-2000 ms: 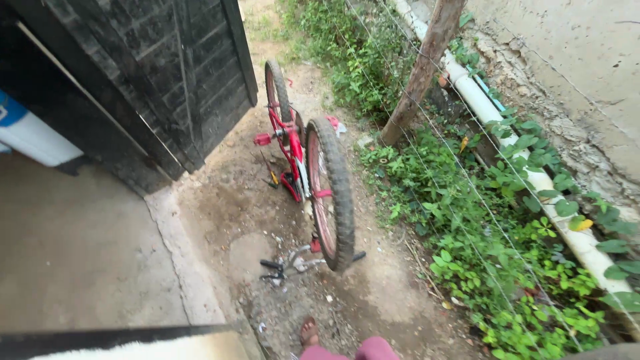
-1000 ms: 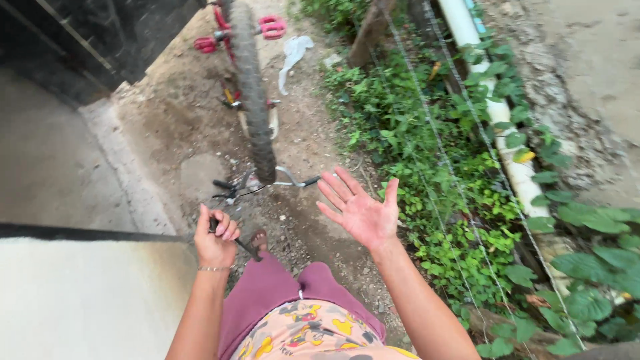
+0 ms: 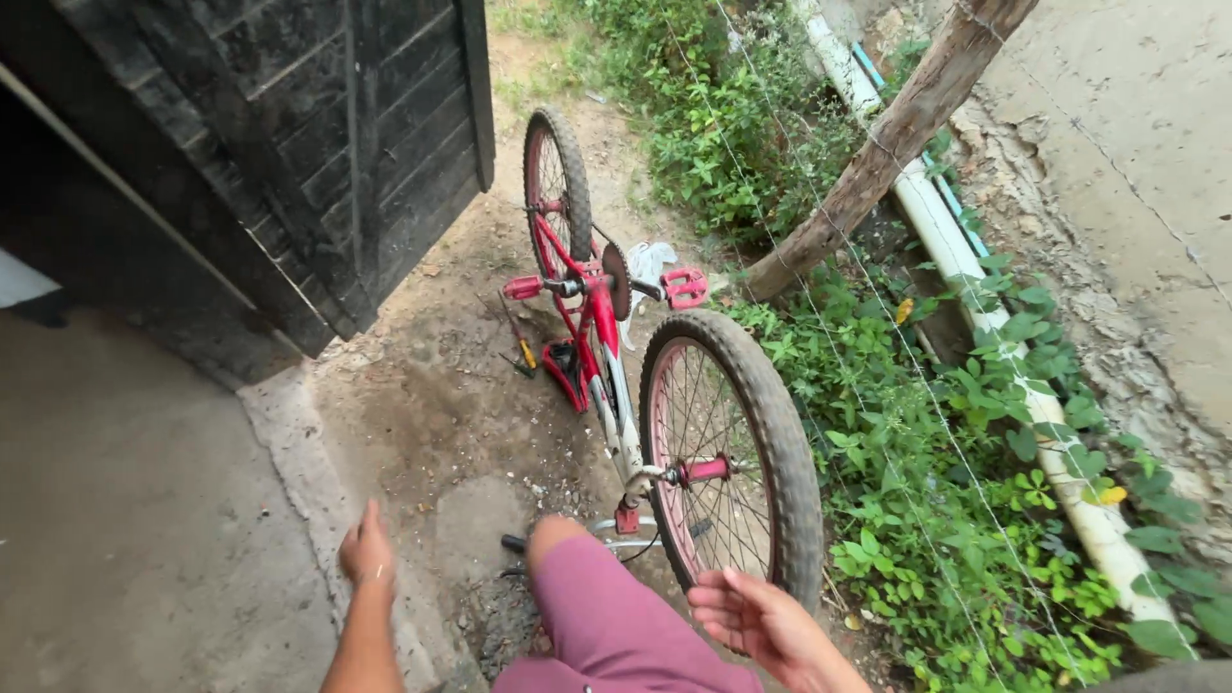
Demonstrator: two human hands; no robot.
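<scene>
An upside-down red and white bicycle [image 3: 602, 337] rests on its saddle [image 3: 566, 371] and handlebar on the dirt. My right hand [image 3: 751, 616] is open beside the lower edge of the near wheel's knobby tire [image 3: 784, 433]; whether they touch is unclear. At lower left my left hand [image 3: 368, 551] is away from the bicycle, blurred, its fingers mostly hidden, so I cannot tell whether it holds something. Beside the saddle lies a yellow-handled tool [image 3: 526, 353], with a dark tool close by. My knee partly covers the handlebar [image 3: 606, 525].
A black wooden door [image 3: 385, 144] stands at the left, above a concrete floor [image 3: 144, 500]. Barbed wire [image 3: 895, 337], a leaning wooden post [image 3: 885, 144], green plants and a white pipe [image 3: 953, 250] line the right side. White plastic or cloth [image 3: 647, 274] lies behind the frame.
My hands have moved apart and lower in the view. A dark tool showed in my left hand one second ago; it cannot be made out now. The view has swung noticeably.
</scene>
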